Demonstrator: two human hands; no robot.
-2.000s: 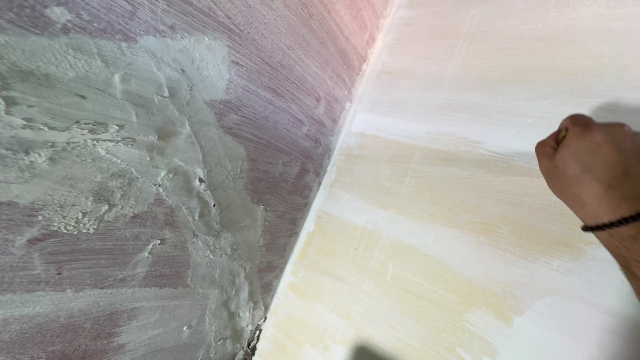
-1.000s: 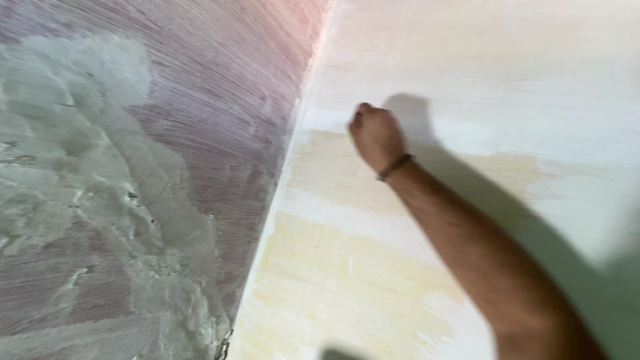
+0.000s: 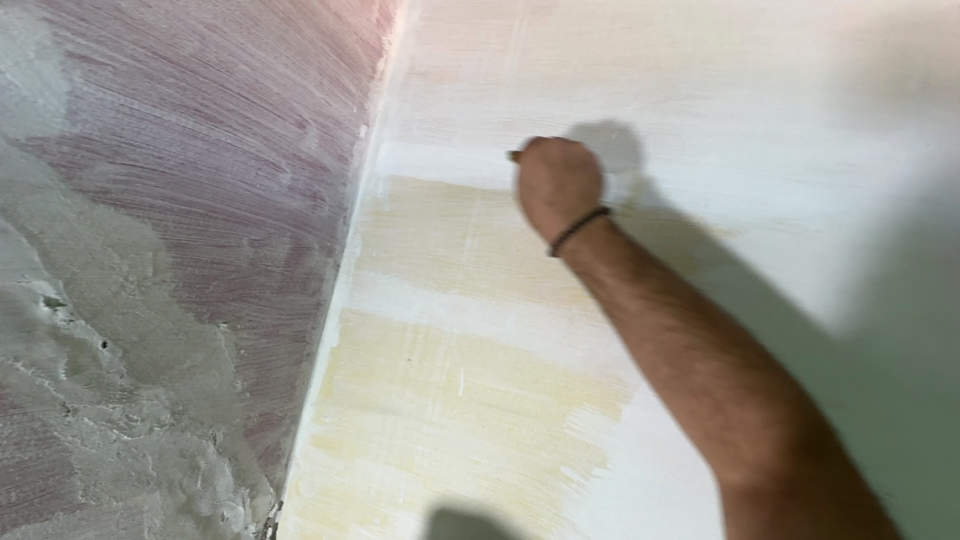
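Observation:
My right hand (image 3: 561, 184), with a dark beaded bracelet (image 3: 579, 231) at the wrist, is closed in a fist in front of the light wall (image 3: 480, 360). The tip of a small, dark yellowish object (image 3: 514, 156) pokes out at the left of the fist; the rest lies hidden in the fingers, and its kind is unclear. The wall is coated in streaky white over yellow and beige, and the shadow of hand and arm falls to their right. Whether the hand touches the wall cannot be told. My left hand is out of view.
At left a purplish, brush-streaked wall (image 3: 247, 187) meets the light wall along a slanting corner (image 3: 337, 277). Rough grey plaster (image 3: 127, 360) with ridges and small holes covers its lower left. A dark rounded shape, perhaps a shadow, shows at the bottom edge.
Two seconds ago my right fist was at the right edge; by one second ago it had moved left across the light wall, closer to the corner. The view has shifted too.

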